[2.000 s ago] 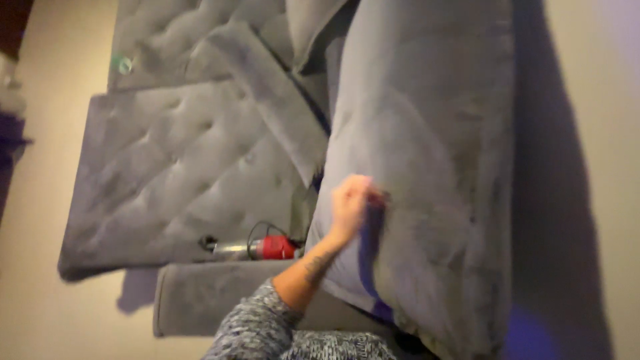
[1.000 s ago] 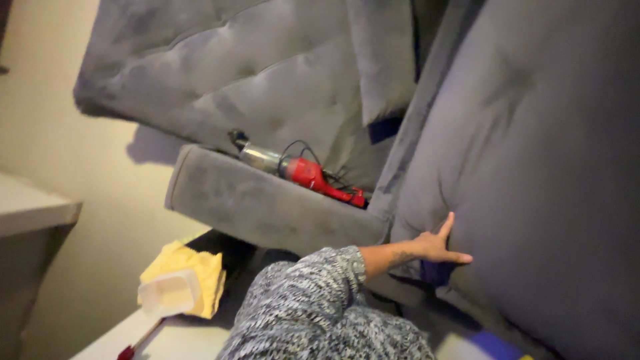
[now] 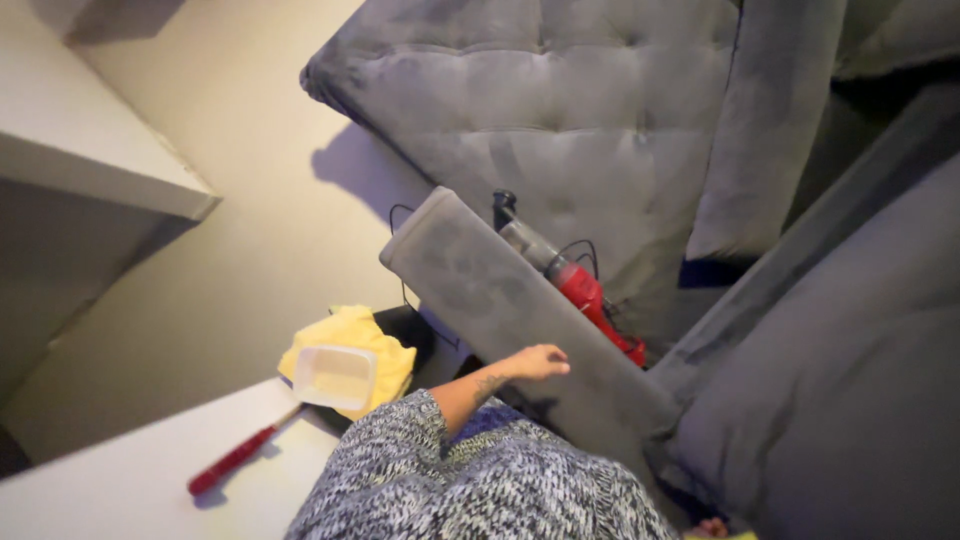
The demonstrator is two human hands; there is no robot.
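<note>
My left hand (image 3: 541,362) is over the grey upholstered sofa armrest (image 3: 480,277), its fingers loosely bent and nothing seen in it. Whether it touches the fabric is unclear. Only a small part of my right hand (image 3: 709,526) shows at the bottom edge, beside a bit of yellow material (image 3: 739,535); its grip is hidden. A red handheld vacuum cleaner (image 3: 585,292) with a clear canister and black nozzle lies on the tufted grey seat (image 3: 570,97) along the armrest.
A clear plastic container (image 3: 335,377) sits on a yellow cloth (image 3: 397,360) by a white surface (image 3: 172,442), where a red-handled tool (image 3: 232,459) lies. Another white ledge (image 3: 97,150) juts in at left. A large grey cushion (image 3: 847,375) fills the right side.
My left hand has left the large grey cushion, where it was spread a second ago, and is now over the armrest. The view has shifted markedly toward the left side.
</note>
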